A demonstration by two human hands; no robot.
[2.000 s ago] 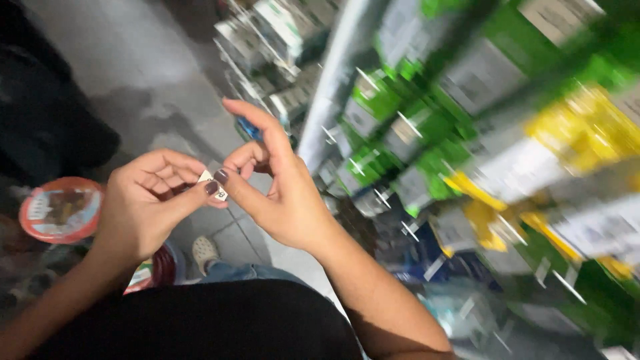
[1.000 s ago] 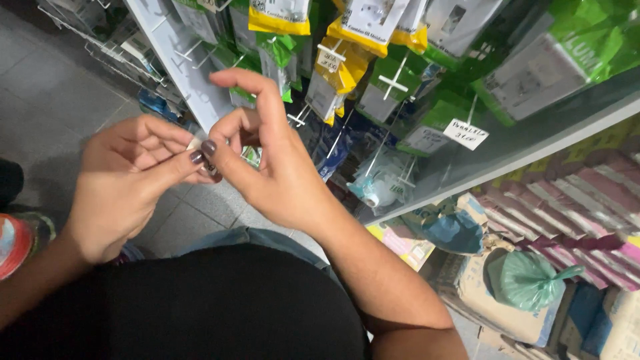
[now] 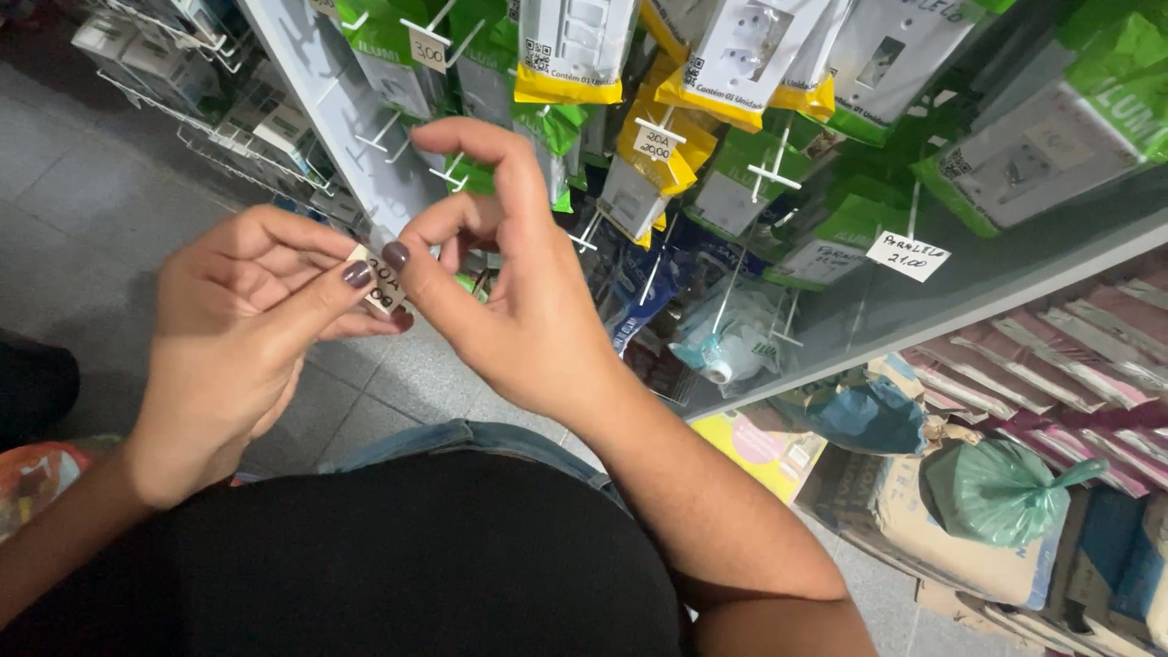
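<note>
A small paper price tag with handwriting (image 3: 383, 290) is pinched between the thumb and fingers of my left hand (image 3: 246, 319). My right hand (image 3: 511, 283) is at the tag's right edge, its thumb tip against or very near it; its index finger is raised and bent. Whether the right fingers grip the tag cannot be told. Beyond the hands, packaged switch and socket plates hang on white display hooks, among them a yellow-edged pack (image 3: 748, 55) and a green pack (image 3: 1049, 137). Handwritten tags sit on some hook ends, such as a white tag (image 3: 908, 255).
A grey metal display panel edge (image 3: 315, 119) stands beyond the hands, with a wire rack (image 3: 210, 100) at upper left. At right are stacked pink-edged packets (image 3: 1077, 356), a knotted green plastic bag (image 3: 995, 493) and a paper sack (image 3: 967, 538). Grey floor tiles (image 3: 401, 392) lie below.
The view has swung toward the hanging packs and the goods at right. Both hands stay close together at the small tag, whose written face shows more plainly now than one second ago.
</note>
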